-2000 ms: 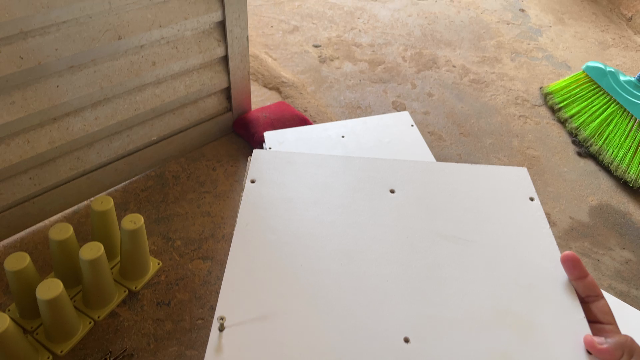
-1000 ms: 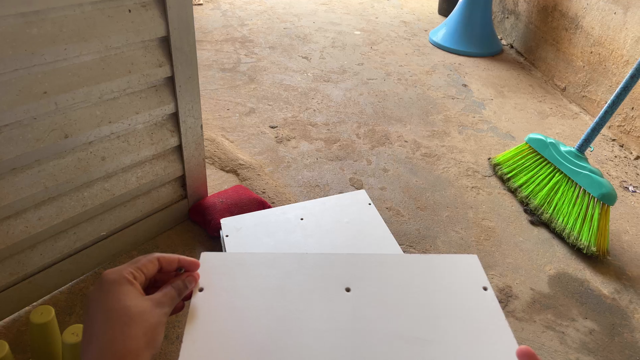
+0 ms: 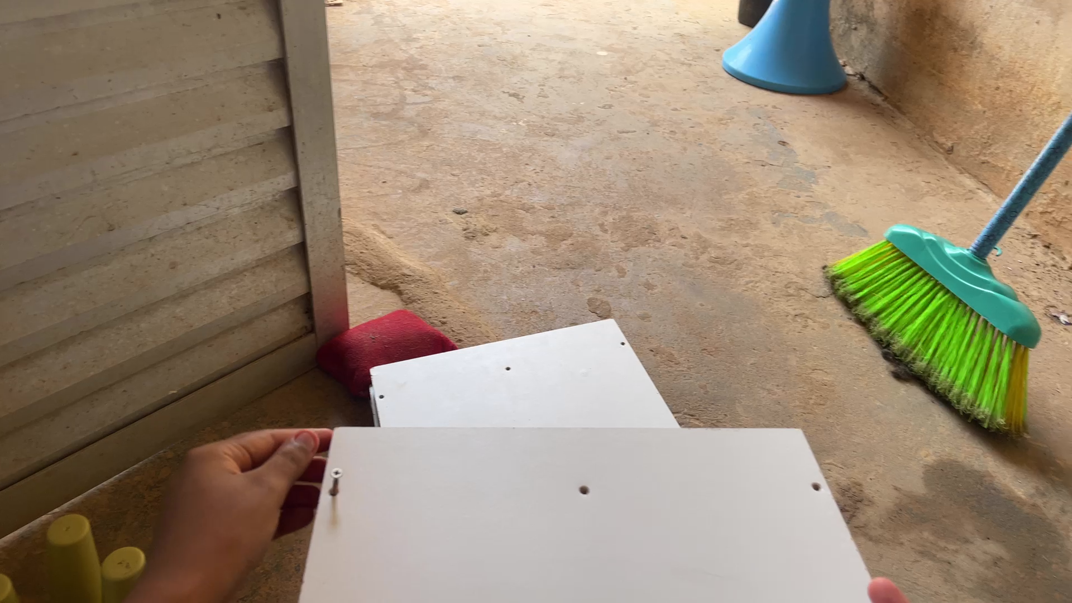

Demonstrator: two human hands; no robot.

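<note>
A white drilled panel (image 3: pixel 578 536) fills the bottom centre, with holes along its far edge. In its far left hole a small screw (image 3: pixel 336 479) stands upright. My left hand (image 3: pixel 234 494) is at the panel's left edge beside the screw, thumb and fingers at the corner; whether they grip the board is unclear. Of my right hand (image 3: pixel 886 591) only a fingertip shows, at the panel's right edge. Beyond lies another white panel (image 3: pixel 519 377), partly covered by the near one, with small holes along its far edge.
A slatted metal door (image 3: pixel 151 193) stands at left, a red cloth bundle (image 3: pixel 389 343) at its foot. Yellow tapered plastic legs (image 3: pixel 74 557) are at lower left. A green-bristled broom (image 3: pixel 938 327) rests on the floor at right. A blue flared object (image 3: pixel 787 54) stands farther back by a wall.
A screw now stands in the near panel's far left hole, which looked unfilled one second ago. My left hand, out of view two seconds ago, came to the panel's left edge.
</note>
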